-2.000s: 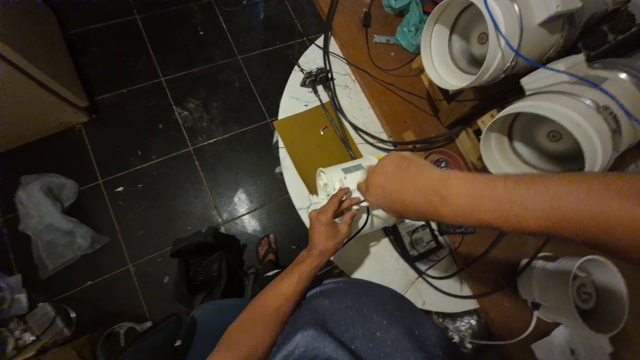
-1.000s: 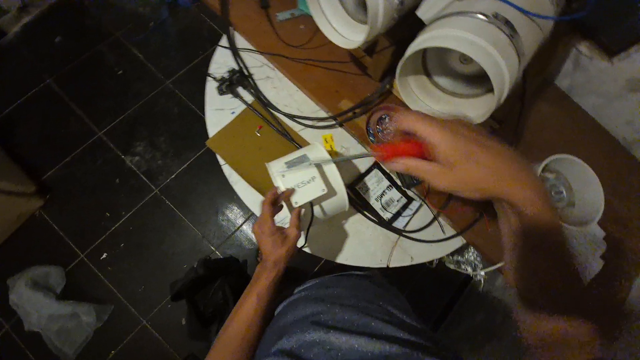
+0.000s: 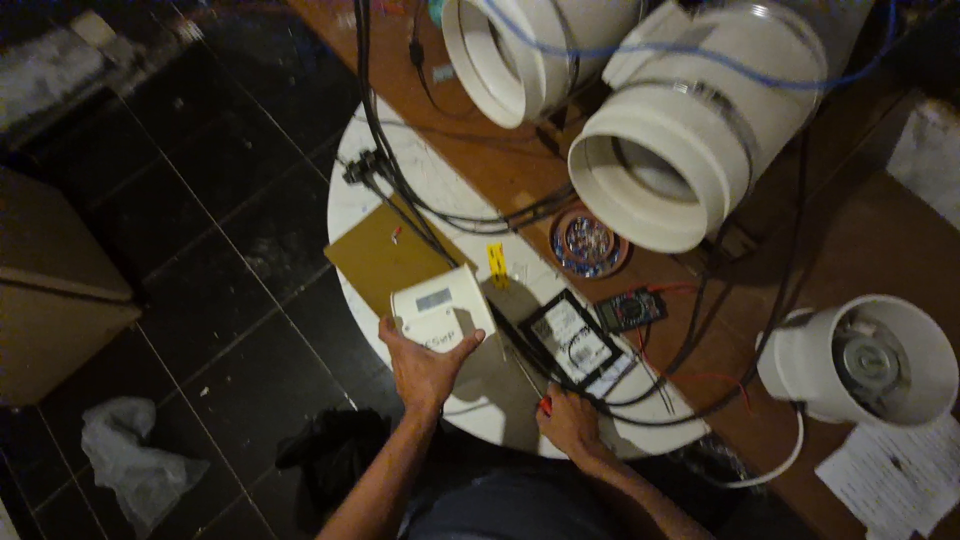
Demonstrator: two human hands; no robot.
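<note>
My left hand [image 3: 426, 369] grips a white plastic housing [image 3: 436, 301] with a screwed cover that bears writing, thumb and fingers on its near side. To its right, low over the round white table [image 3: 469, 420], my right hand [image 3: 571, 421] is closed round the red handle of a screwdriver [image 3: 545, 406], whose thin shaft points up and left toward the housing without a clear contact. A brown board [image 3: 382, 255] lies beyond the housing, with a small red and white piece [image 3: 397, 234] on it.
Large white duct fans [image 3: 660, 180] stand at the back right, another fan [image 3: 862, 360] at the right. A multimeter [image 3: 631, 309], a dish of small parts [image 3: 589, 241], a black-framed labelled packet [image 3: 571, 339], a yellow strip [image 3: 497, 265] and black cables [image 3: 442, 217] lie between.
My right hand has moved from above the housing down to the table near my body, keeping the red-handled screwdriver. My left hand still holds the housing. The view has shifted.
</note>
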